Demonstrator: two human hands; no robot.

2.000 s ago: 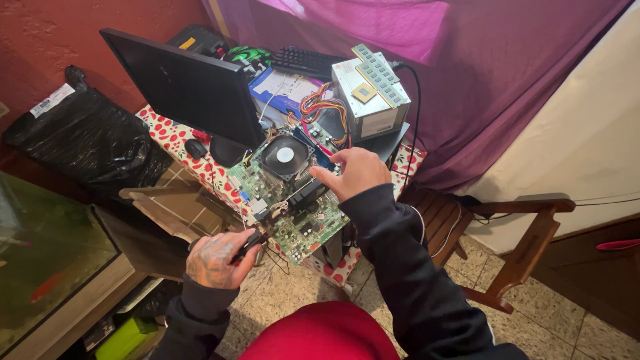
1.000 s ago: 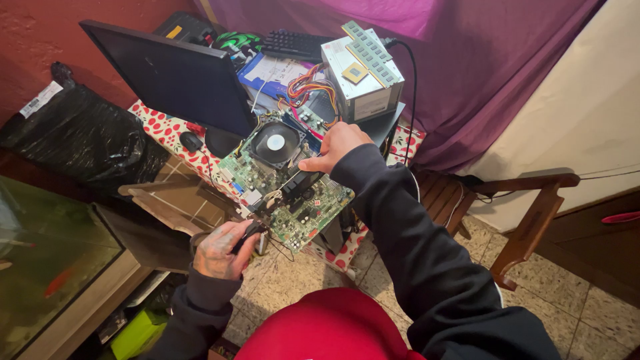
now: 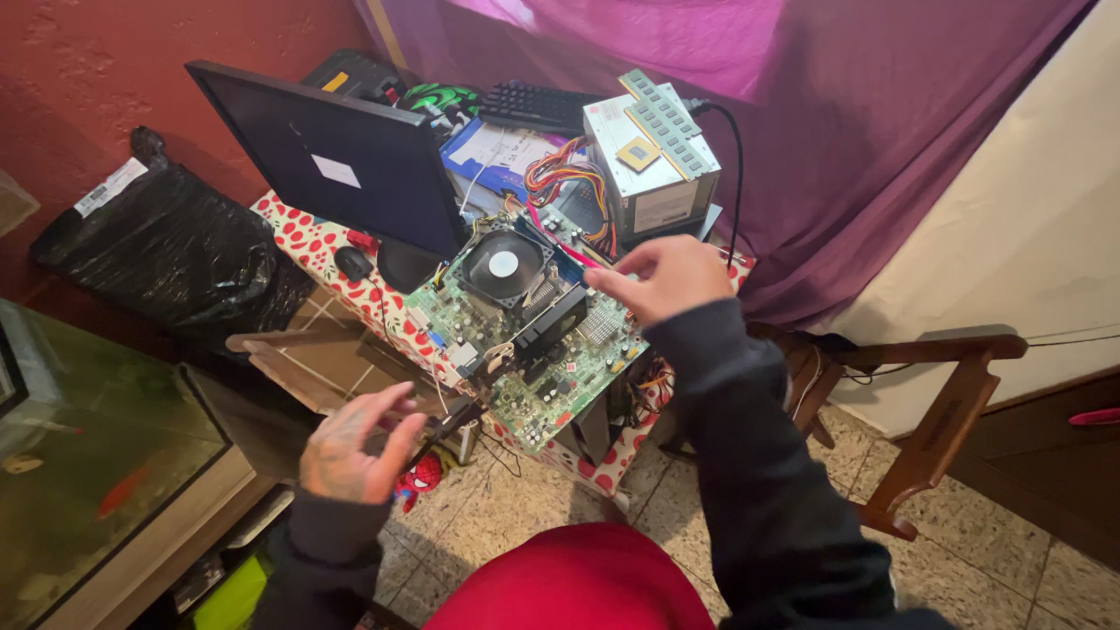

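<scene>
A green computer motherboard lies near the table's front edge, with a CPU cooling fan and a black graphics card or similar part on it. My right hand is over its right side, thumb and forefinger at the end of a red-pink cable; whether they grip it is unclear. My left hand is left of the board, fingers apart, beside a dark object with a cable. Behind the board, a metal power supply carries RAM sticks and a processor chip.
A monitor stands at the table's left, a mouse before it and a keyboard behind. Colored power wires run toward the board. A wooden chair is at right, a fish tank at left.
My left hand has let go of the dark object and moved back from it, its fingers spread. My right hand has shifted from the black part toward the board's right side.
</scene>
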